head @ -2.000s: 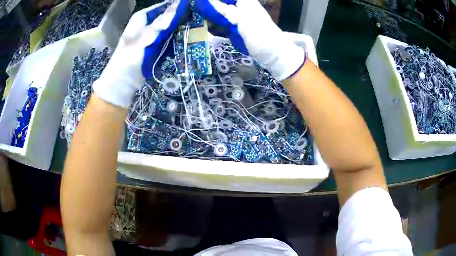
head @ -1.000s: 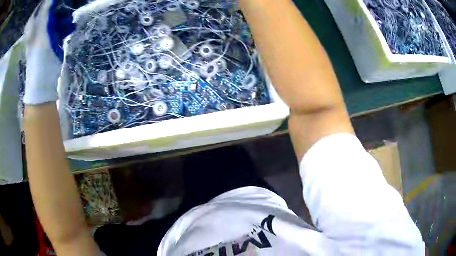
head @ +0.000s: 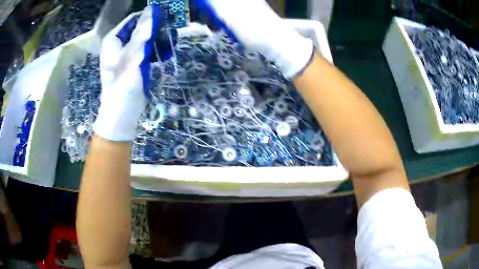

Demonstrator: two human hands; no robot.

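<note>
My left hand point(head: 125, 73), in a white glove with blue palm and fingers, is over the left side of the large white foam bin point(head: 236, 177). Its fingers are closed on a blue circuit board panel point(head: 175, 11), which the top edge cuts off. White leads hang below the panel. My right hand point(head: 257, 34), gloved the same way, is to the right of the panel. Its fingertips reach the top edge, and I cannot tell whether they grip anything. The bin holds tangled wired boards point(head: 268, 149) and round discs point(head: 229, 154).
Stacked board panels point(head: 81, 113) stand left of the bin. A narrow white bin point(head: 44, 152) at far left holds small blue parts point(head: 23, 136). A side foam bin point(head: 415, 89) with wired boards is at right. A red stool or crate point(head: 59, 242) is low left.
The view has swung back, so the whole main bin and both side bins show again. My right hand, out of view one second ago, is visible. My left hand now holds the panel in view.
</note>
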